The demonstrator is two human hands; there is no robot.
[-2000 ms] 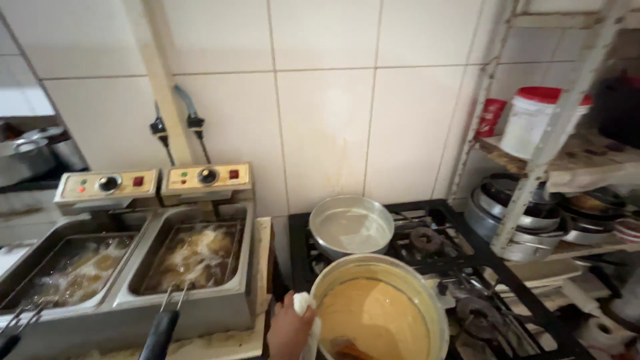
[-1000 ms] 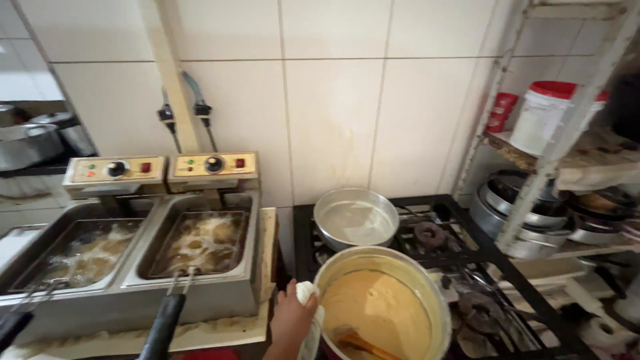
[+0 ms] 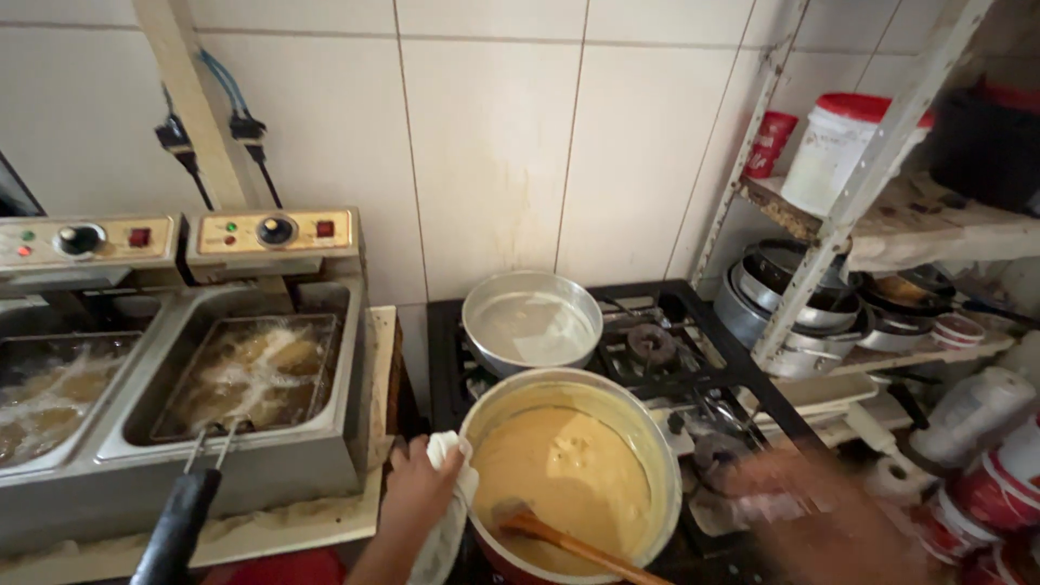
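Note:
A large pot point(image 3: 666, 471) of thick yellowish mixture stands on the black gas stove point(image 3: 731, 366). My left hand point(image 3: 418, 483) grips a white cloth point(image 3: 447, 504) against the pot's left rim. A wooden spoon point(image 3: 569, 548) rests in the mixture, its handle leaning over the near right rim. Blurred by motion, my right hand point(image 3: 772, 487) is over the stove right of the pot, apart from the spoon; whether it holds anything is not visible. Behind the pot sits a round aluminium pan point(image 3: 532, 321) with pale liquid in it.
On the left, a double electric fryer point(image 3: 236, 479) has food bubbling in both basins, and a black basket handle point(image 3: 179, 520) sticks out in front. A metal shelf point(image 3: 812, 301) at right holds a white bucket point(image 3: 837, 158) with a red lid and stacked pans point(image 3: 788, 317). Red tubs point(image 3: 999, 487) stand lower right.
My right hand has come into view at the right. The spoon handle, largely out of view two seconds ago, now shows over the rim. My left hand stays on the cloth at the pot.

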